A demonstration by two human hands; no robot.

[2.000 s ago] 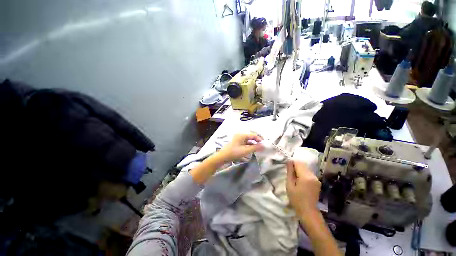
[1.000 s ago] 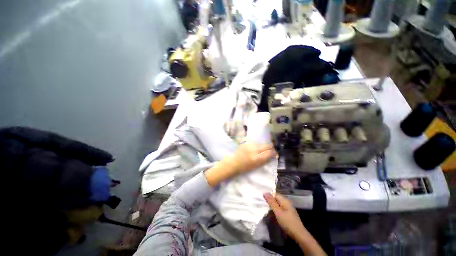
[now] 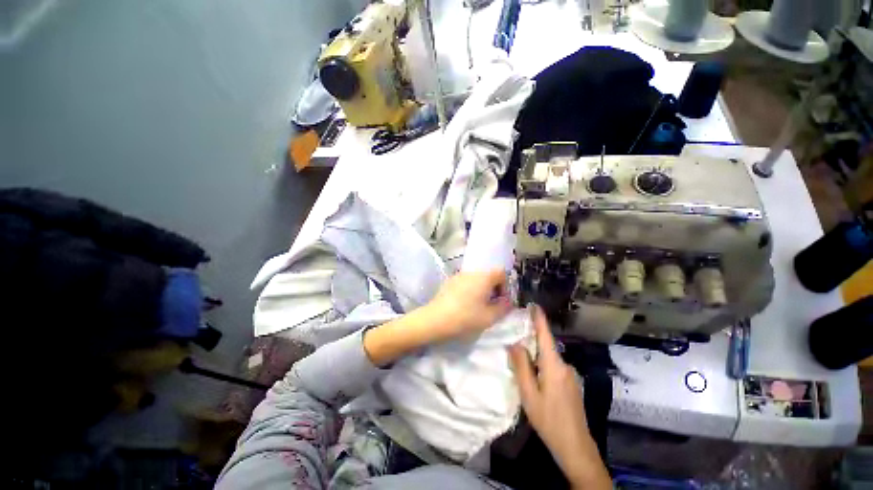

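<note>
A light grey and off-white knit garment piece [image 3: 450, 392] lies bunched over my lap and the table, left of the cream overlock machine [image 3: 670, 225]. My left hand [image 3: 469, 304] holds the garment close to the needle area at the left end of the machine head; its fingertips are partly hidden. My right hand [image 3: 550, 378] pinches the garment edge just below, thumb and fingers on the fabric. The presser foot is dark and cannot be made out clearly.
A yellow sewing machine [image 3: 371, 72] and black scissors [image 3: 392, 140] are at the back left. A black cloth heap [image 3: 589, 96] lies behind the overlock. Blue-handled snips [image 3: 738, 348], a parts tray [image 3: 785, 396] and black cones [image 3: 835, 256] are at right.
The view has turned down and right towards the overlock. Both hands have moved with the garment from left of the machine to beside its needle area; my right hand has come up closer to my left.
</note>
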